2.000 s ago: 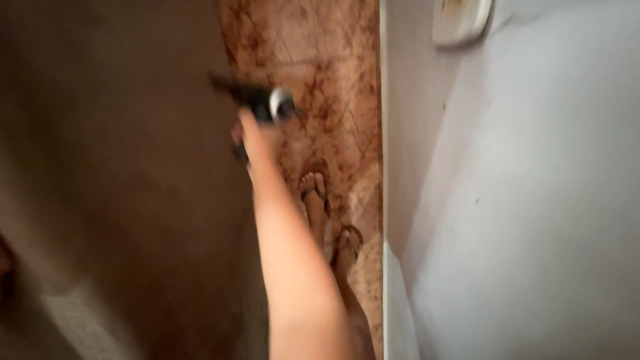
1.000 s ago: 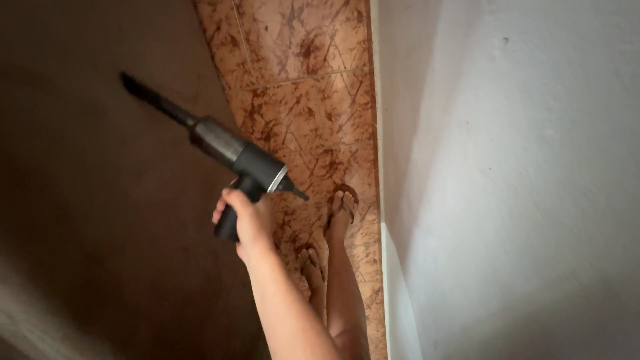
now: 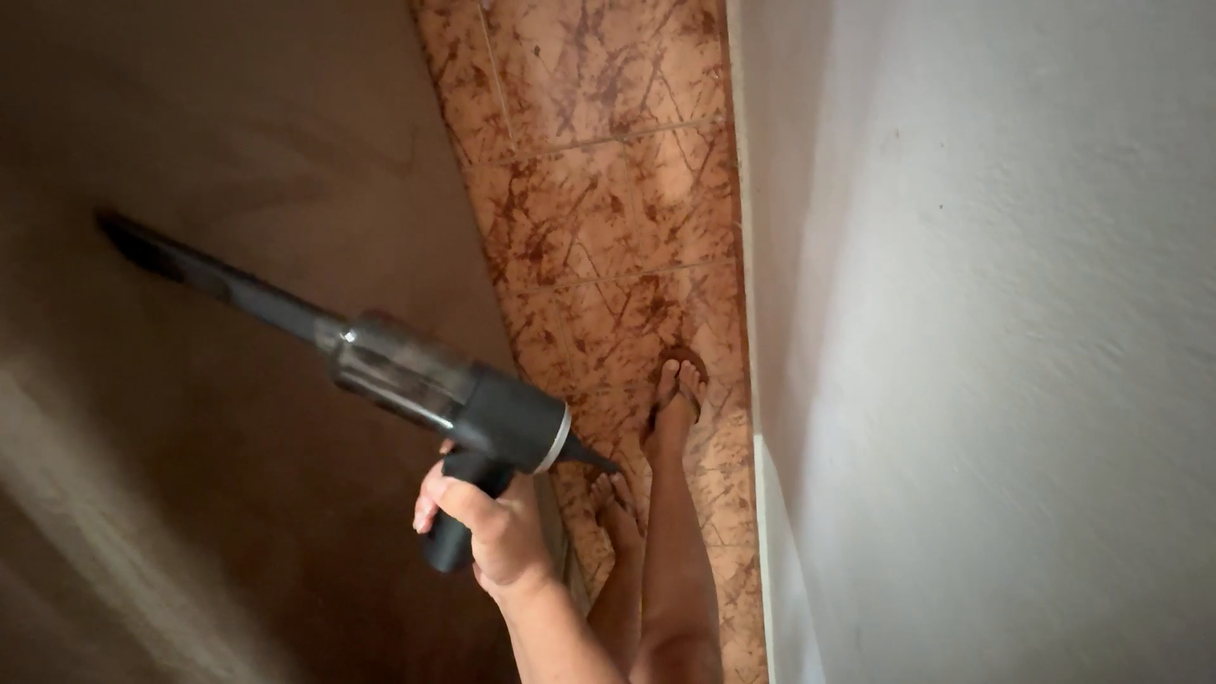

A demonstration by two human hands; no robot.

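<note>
My right hand (image 3: 494,518) is closed around the black handle of a handheld vacuum cleaner (image 3: 446,399), with the thumb laid across the grip. The vacuum has a clear dust chamber and a silver ring at its rear. Its long dark crevice nozzle (image 3: 223,280) points to the upper left in front of the brown surface. A short black pointed tip sticks out at the opposite end, over the floor near one foot. My left hand is out of view.
Brown-veined orange floor tiles (image 3: 598,209) run between a dark brown surface (image 3: 237,123) on the left and a pale wall (image 3: 997,332) on the right. My two feet (image 3: 679,385) in sandals stand on the tiles, close to the wall's base.
The vacuum, blurred two seconds ago, now shows plainly, still in my right hand. The foot nearer the wall is now ahead of the other. The light fixture or plate on the wall has left the view.
</note>
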